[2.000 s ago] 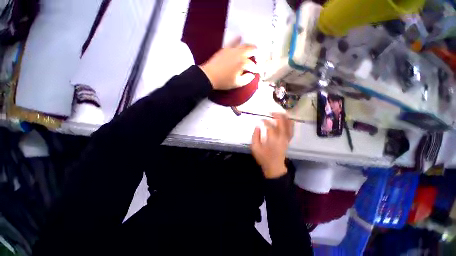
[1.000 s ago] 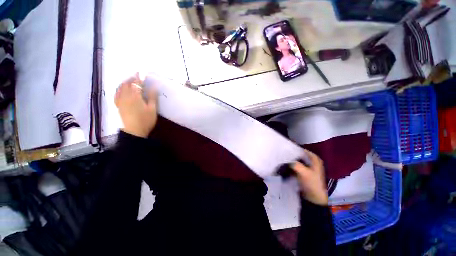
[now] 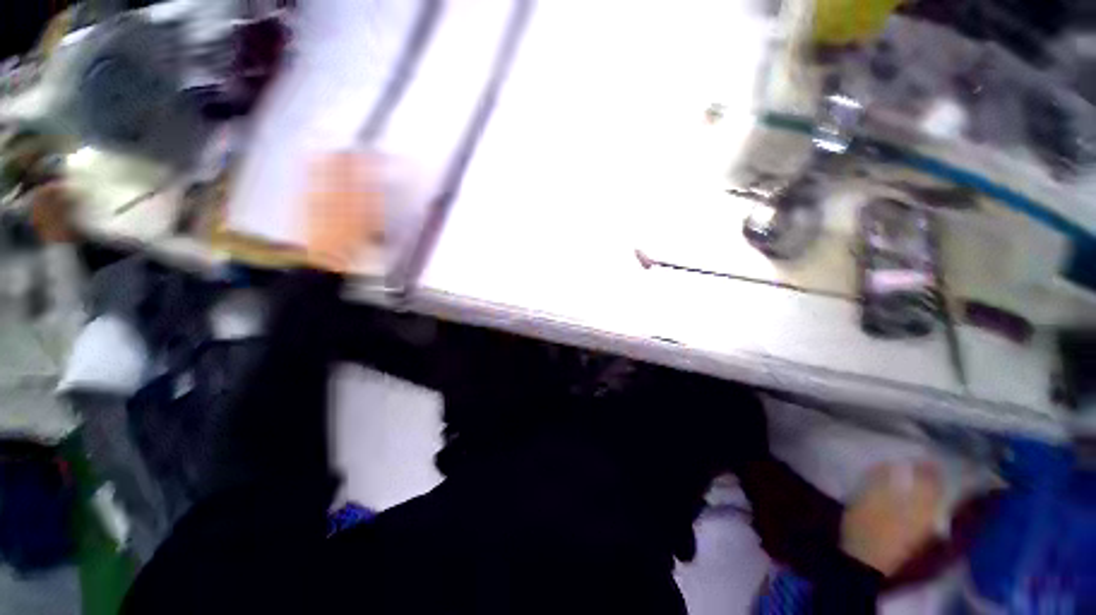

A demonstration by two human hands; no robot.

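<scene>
The picture is blurred. My left hand lies at the near end of the stacked white panels on the left of the table; its fingers are too blurred to read. My right hand is low at the right, below the table edge beside the blue basket. Maroon cloth shows on both sides of it, but whether the fingers grip it is unclear.
A dark-handled snips, a smartphone, a thin dark stick and a dark thread line lie on the white table. The blue basket is at lower right. A person's hand shows at far left.
My left hand has moved left onto the stack. My right hand has moved right and down towards the basket. The maroon and white panel is no longer stretched between my hands. The view has shifted.
</scene>
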